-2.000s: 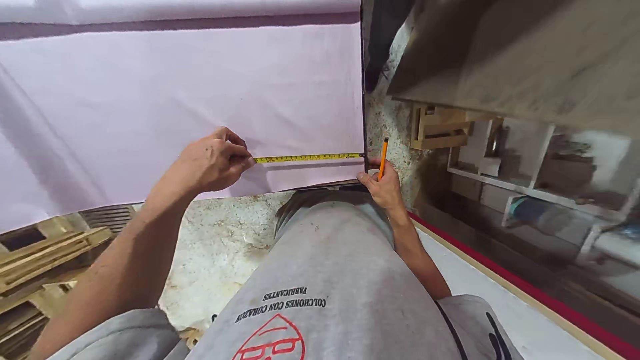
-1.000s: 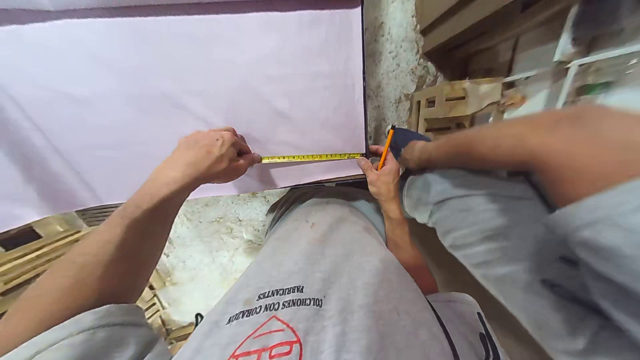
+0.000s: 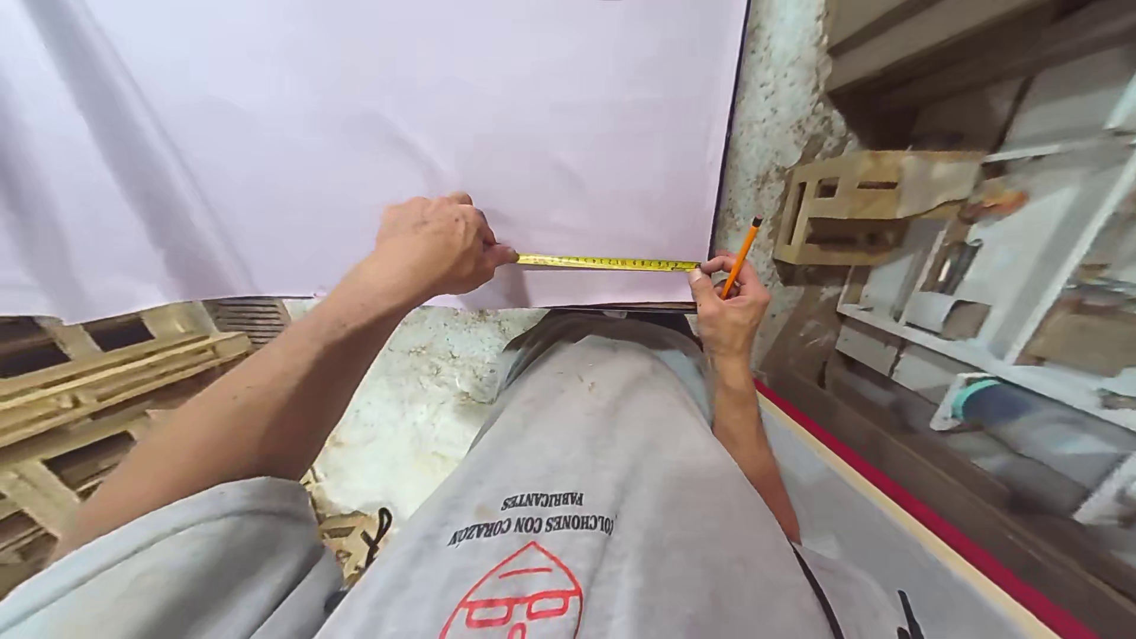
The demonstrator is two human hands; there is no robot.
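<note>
A sheet of pale lilac fabric (image 3: 355, 106) lies spread over a flat surface with a dark edge. Across its near right corner stretches a yellow measuring tape (image 3: 608, 263). My left hand (image 3: 439, 244) pinches the tape's left part between thumb and fingers, resting on the fabric. At the fabric's right edge, my right hand (image 3: 732, 297) holds the tape's other end and also has an orange pencil (image 3: 744, 253) between its fingers, dark end up. Whether a tape case is inside my left hand cannot be seen.
Wooden pallets (image 3: 115, 382) are stacked at the left, below the fabric. To the right stand a wooden crate (image 3: 874, 200) and a white shelf frame (image 3: 985, 355) holding assorted items. A red-edged panel (image 3: 932, 524) lies at the lower right.
A person who was passing close on my right one second ago is out of view. Both my hands remain at the tape, which stays stretched along the fabric.
</note>
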